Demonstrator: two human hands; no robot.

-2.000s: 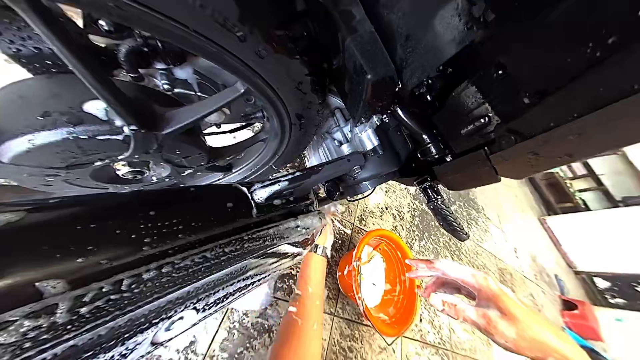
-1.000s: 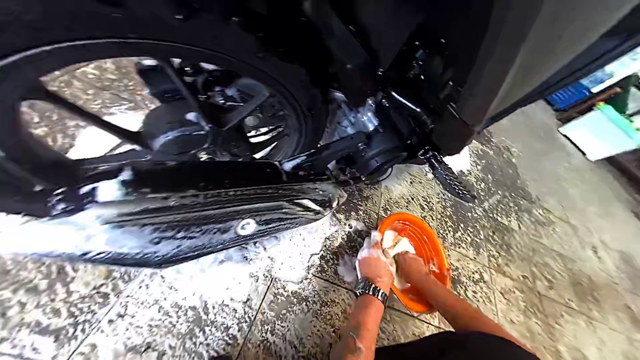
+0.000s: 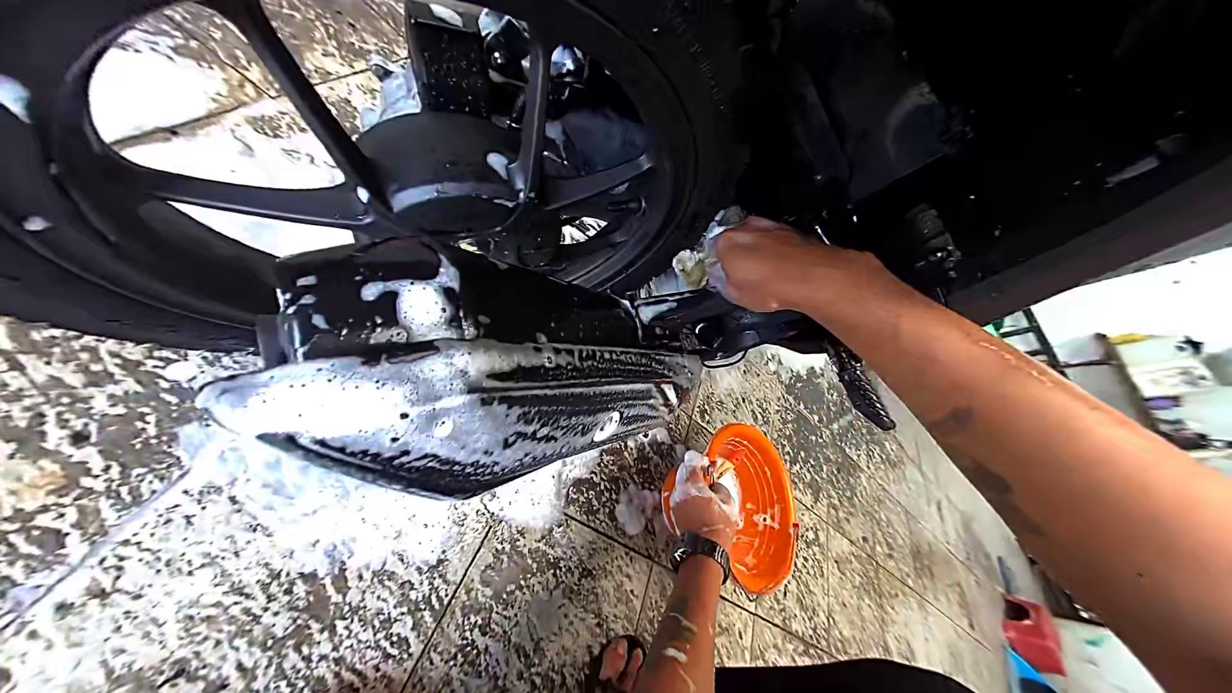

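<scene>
My right hand [image 3: 765,262] presses a soapy, pale sponge or cloth [image 3: 695,268] against the black parts beside the motorcycle's wheel [image 3: 664,125]. Its fingertips are partly hidden. Foam-covered, my left hand [image 3: 705,500] is at the near left rim of an orange plastic basin [image 3: 770,520], closed around a small yellowish thing that I cannot make out. A dark wristband is on that wrist. White suds lie thick on the black exhaust cover [image 3: 462,404], which runs below the wheel.
A black footrest [image 3: 861,385] juts out above the basin. The speckled tile floor [image 3: 539,587] is wet and foamy. My sandaled foot [image 3: 621,662] is at the bottom edge. At the lower right is a red container [image 3: 1032,635].
My right hand has moved from the orange basin up to the parts beside the wheel. The left hand remains at the basin. The view has come nearer to the wheel.
</scene>
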